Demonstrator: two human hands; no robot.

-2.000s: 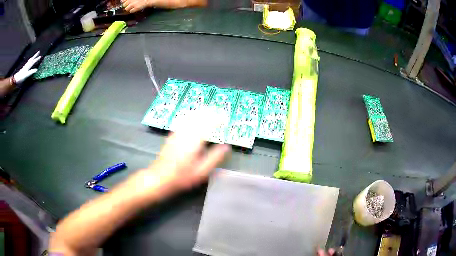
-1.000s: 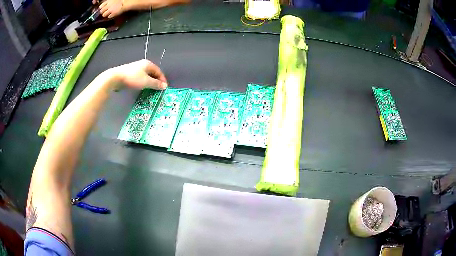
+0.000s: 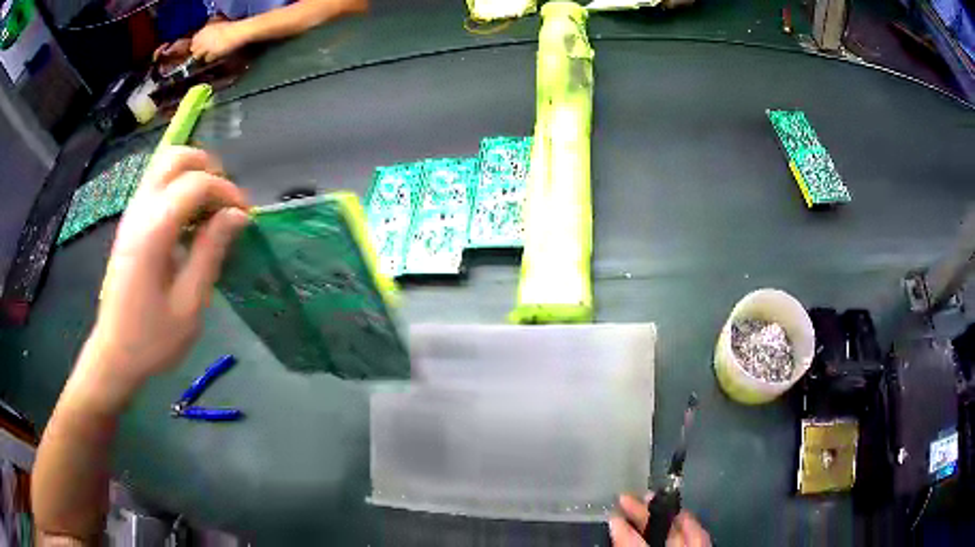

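My left hand grips a green circuit board assembly by its upper left end and holds it tilted in the air, left of and slightly over the work mat. The board has a yellow-green edge and is blurred; it may be two boards side by side. My right hand, cut off by the bottom edge, holds a soldering iron at the mat's lower right corner, its tip pointing up. Several green boards lie in a row beyond the mat.
A yellow-green wrapped bar stands beyond the mat. Blue nippers lie open at left. The tip-cleaning tub, sponge tray and black boxes are at right. One board lies far right. Another person's hand is top left.
My left hand has lifted the board assembly from the left end of the row and brought it nearer the mat. My right hand with the iron has come into view at the bottom.
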